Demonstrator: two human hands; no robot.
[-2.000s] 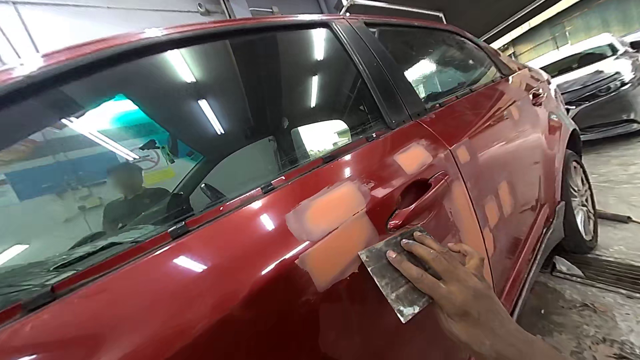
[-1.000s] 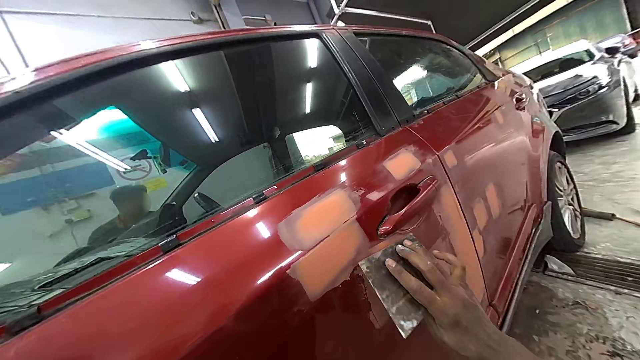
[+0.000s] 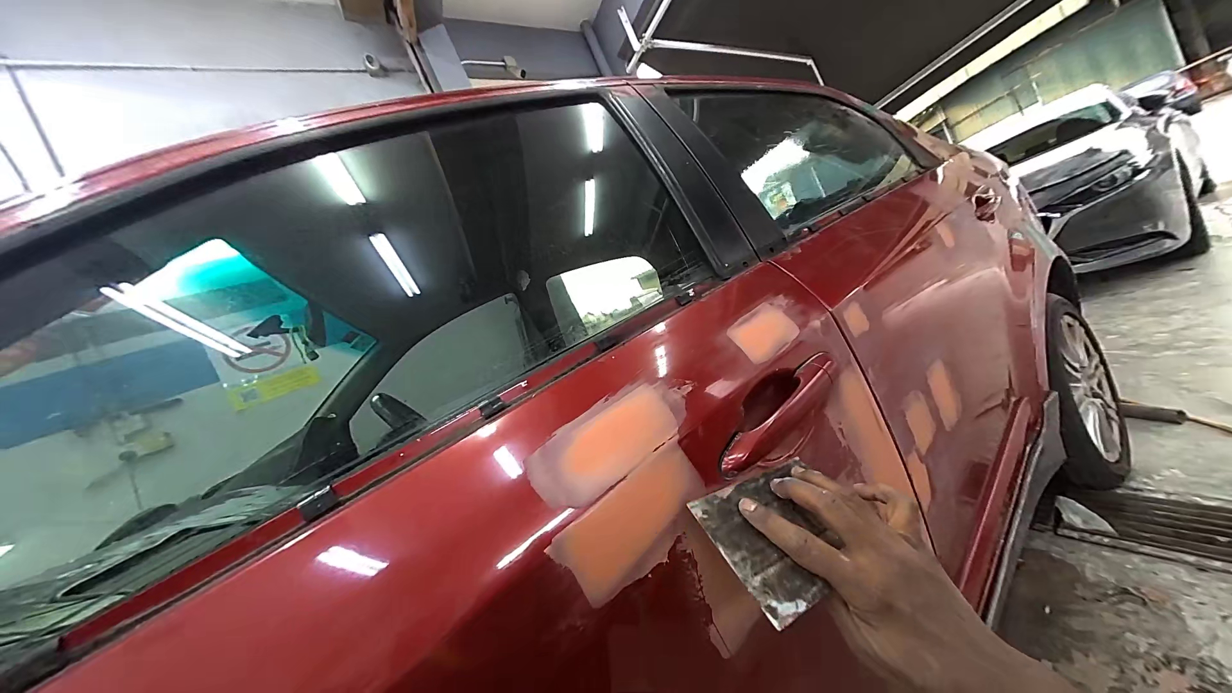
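My right hand (image 3: 866, 549) grips a thin metal body filler spreader (image 3: 756, 544), its fingers spread over the smeared plate. The spreader lies against the red car door (image 3: 433, 587), just below the door handle (image 3: 784, 419). A thin brownish smear of filler (image 3: 727, 597) shows on the paint along the plate's left edge. Left of the plate are two large orange filler patches, an upper one (image 3: 616, 438) and a lower one (image 3: 626, 525). A smaller patch (image 3: 763, 332) is above the handle. My left hand is out of view.
The rear door (image 3: 924, 318) bears several more filler patches. Behind it are the rear wheel (image 3: 1092, 385), a floor drain grate (image 3: 1174, 525) and a rod with a dark grip (image 3: 1155, 412) on the floor. A grey car (image 3: 1107, 192) stands at the back right.
A brownish smear shows beside the spreader now, where bare red paint was visible two seconds ago. The hand stays below the door handle with the spreader in it.
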